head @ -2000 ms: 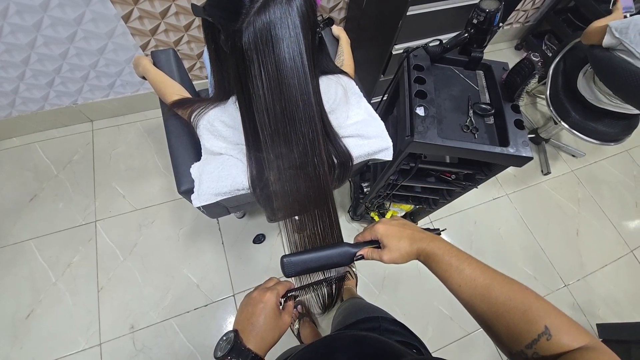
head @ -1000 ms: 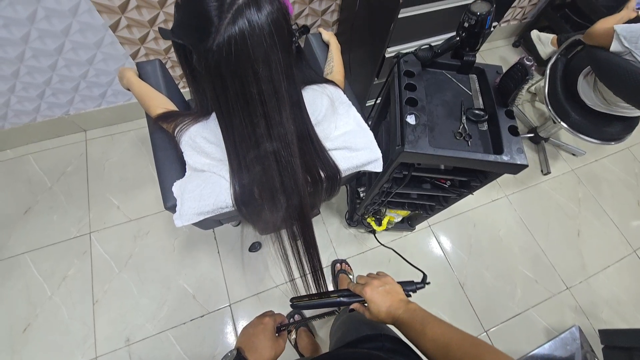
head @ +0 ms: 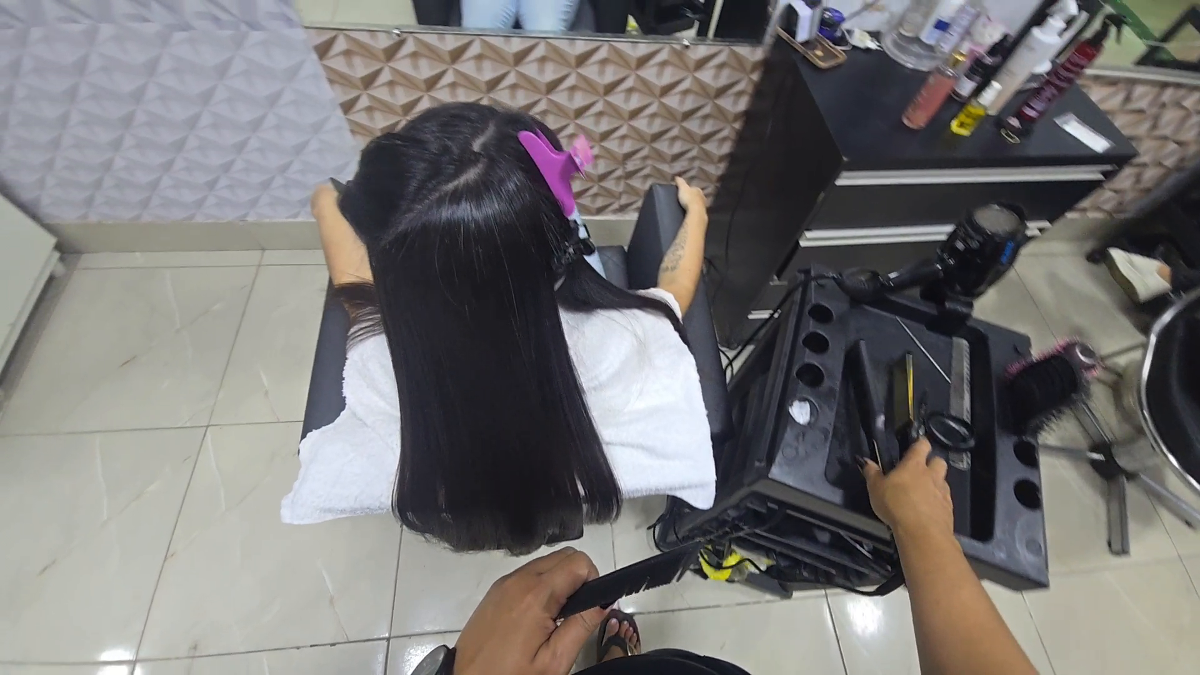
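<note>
My left hand (head: 530, 614) holds a black comb (head: 637, 577) just below the ends of a seated person's long, straight dark hair (head: 487, 375). A purple hair clip (head: 555, 171) sits on the right side of the head, and a white towel (head: 647, 403) covers the shoulders. Over the black trolley tray, my right hand (head: 909, 492) has its fingers at the handle end of the black hair straightener (head: 877, 403), whose plates are apart. Beside those fingers lie scissors, their round black part (head: 949, 431) showing; a comb (head: 960, 375) lies farther back.
The trolley (head: 1022, 553) stands right of the chair, with a hair dryer (head: 980, 248) at its back and a round brush (head: 1045, 384) at its right side. A black cabinet (head: 834, 122) holds several bottles. Another chair (head: 1172, 375) is at the right edge.
My right hand has moved right with the straightener, from near the hair ends to the trolley tray. The comb stays in my left hand. The view has shifted up toward the wall.
</note>
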